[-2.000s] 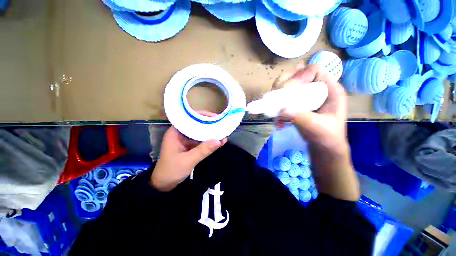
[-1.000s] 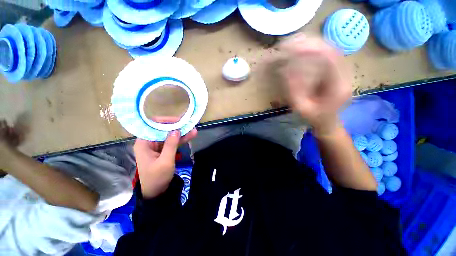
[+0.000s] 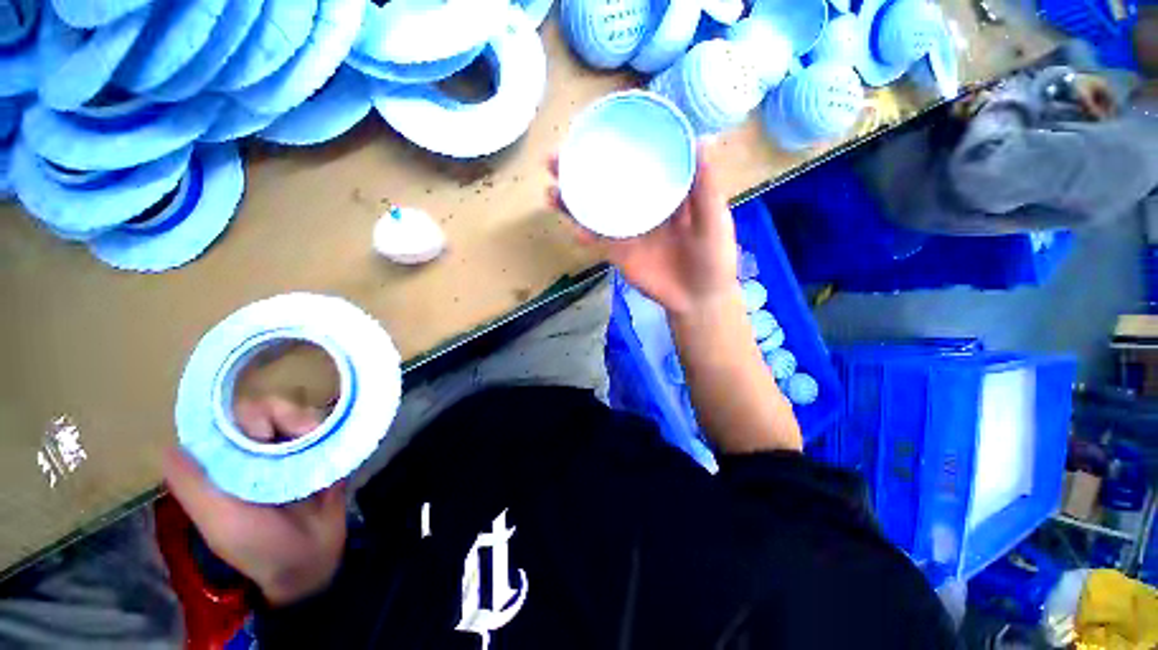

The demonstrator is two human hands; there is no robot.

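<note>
My left hand (image 3: 273, 533) holds a pale blue flanged ring (image 3: 368, 406) over the table's front edge at the lower left, fingers showing through its centre hole. My right hand (image 3: 679, 248) holds a pale blue dome (image 3: 627, 165) with its hollow side facing me, to the right over the table edge. The fingers are partly hidden behind the dome. The white glue bottle (image 3: 409, 236) lies on the table between the two hands, its blue nozzle pointing away from me.
A ring pile (image 3: 114, 140) covers the back left of the table (image 3: 305, 254). Dome stacks (image 3: 711, 84) lie at the back right. Below the edge are a blue parts bin (image 3: 794, 337) with domes, a red stool (image 3: 210, 610) and blue crates (image 3: 946, 457). Grey cloth (image 3: 1054, 146) shows far right.
My right hand, blurred and with no clear object before, now holds a dome. The ring in my left hand is tilted differently. The camera view has turned to the right.
</note>
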